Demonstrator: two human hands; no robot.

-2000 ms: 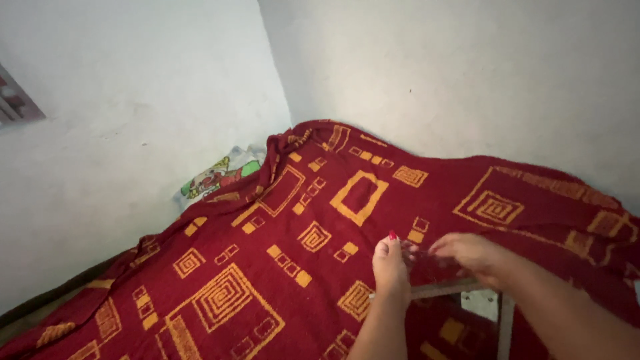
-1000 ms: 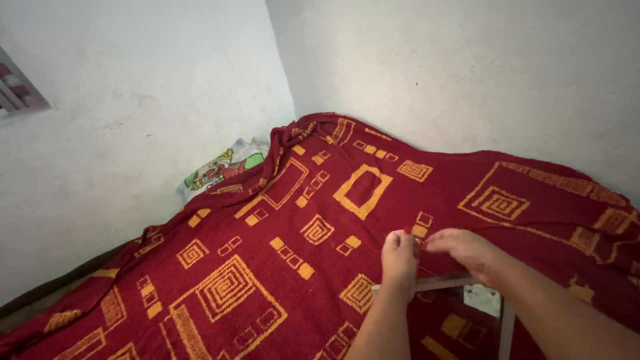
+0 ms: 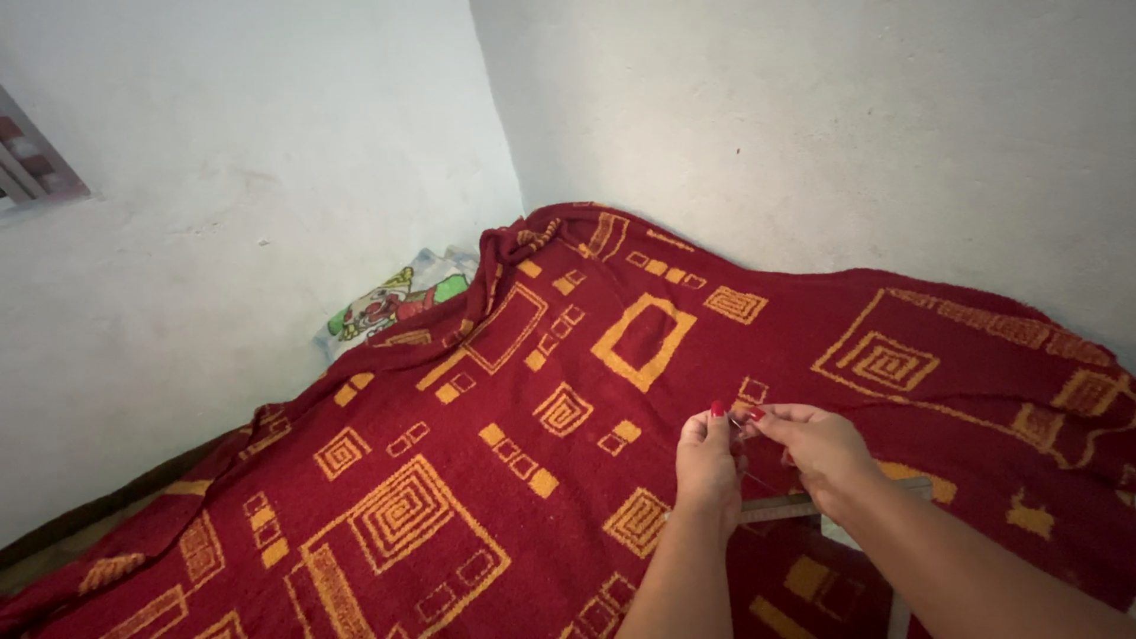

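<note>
My left hand [image 3: 707,457] and my right hand [image 3: 812,444] meet above the red patterned blanket, at the right of centre. Between their fingertips is a small thin item [image 3: 737,421], pinched by both; it is too small to name. A fine thread-like strand [image 3: 759,482] seems to hang below my left fingers. Just under my wrists lies a light-coloured flat frame or strip [image 3: 772,508], partly hidden by my hands and forearms, with a dark glossy surface inside it.
The red blanket [image 3: 674,444] with yellow squares and spirals covers the bed up to the wall corner. A pillow with a cartoon print [image 3: 390,306] pokes out at the far left edge. Pale walls [image 3: 799,133] rise behind, and a barred window opening [image 3: 35,164] is at upper left.
Two seconds ago my hands were slightly apart; now their fingertips are close together around the small item.
</note>
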